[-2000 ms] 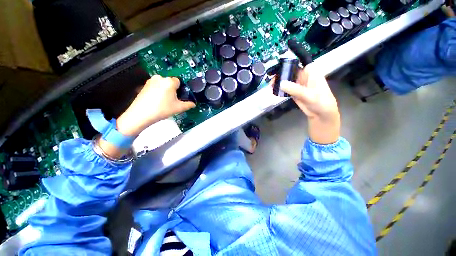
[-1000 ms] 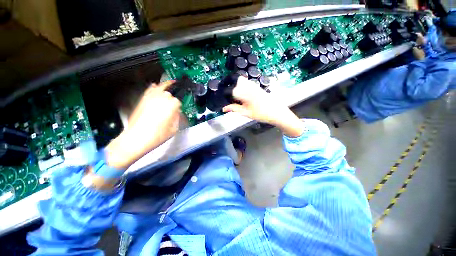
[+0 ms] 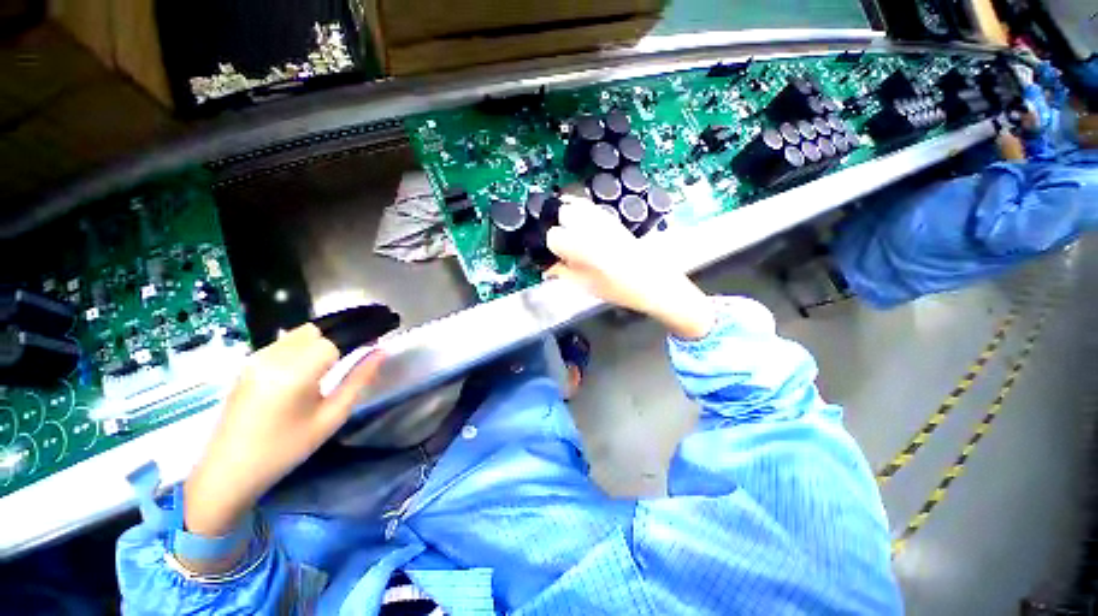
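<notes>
A green circuit board [image 3: 482, 157] lies in front of me with a cluster of black capacitors [image 3: 606, 187] standing on it. My right hand [image 3: 596, 255] is at the near left of the cluster, its fingers closed around a capacitor [image 3: 542, 217] and partly hiding it. Another capacitor [image 3: 508, 218] stands just left of it. My left hand [image 3: 279, 403] is over the near rail, away from the board. It holds a dark, rounded, long thing [image 3: 356, 325] that looks like a capacitor; its end is unclear. A blue band [image 3: 214, 544] is around my left wrist.
A metal rail [image 3: 482, 343] runs along the near side. A gap with a whitish crumpled sheet [image 3: 417, 221] separates the board from another board [image 3: 108, 301] at left. Cartons [image 3: 506, 30] and a black bin [image 3: 259, 54] lie behind. A person in blue [image 3: 951, 223] is at right.
My left hand has drawn back from the board to the near rail with the dark thing. My right hand, earlier holding a capacitor over the rail, is down at the cluster's near left.
</notes>
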